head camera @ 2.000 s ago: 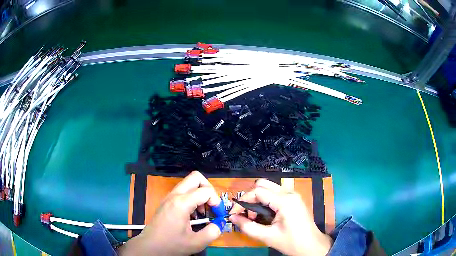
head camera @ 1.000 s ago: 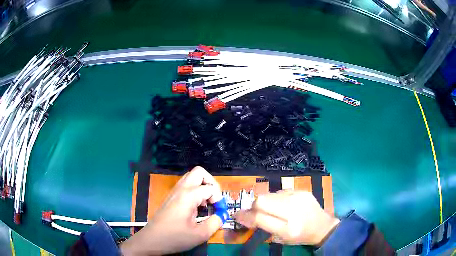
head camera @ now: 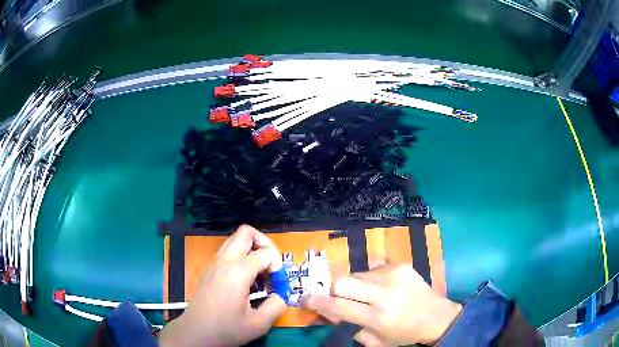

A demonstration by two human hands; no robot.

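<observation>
My left hand (head camera: pixel 227 295), blue wraps on its fingertips, grips the white sleeved cable (head camera: pixel 159 306) close to its wire end, at the left side of the silver metal fixture (head camera: pixel 313 272). The cable runs left to a red connector (head camera: pixel 60 296). The wire ends are mostly hidden by my fingers. My right hand (head camera: pixel 387 301) has its fingertips at the fixture's lower edge, close to my left fingertips. Its inner side is hidden, so I cannot tell what it holds. The fixture stands on the orange board (head camera: pixel 210 247).
A wide heap of black housings (head camera: pixel 298 176) lies behind the board. White cables with red connectors (head camera: pixel 319 91) fan out behind it. A large white harness bundle (head camera: pixel 34 169) lies at far left. Black tape strips (head camera: pixel 358 251) cross the board. A metal rail (head camera: pixel 163 80) runs behind.
The black tool that showed in my right hand two seconds ago is no longer visible. My right hand has turned palm down, and more of the fixture shows. The whole view has shifted slightly.
</observation>
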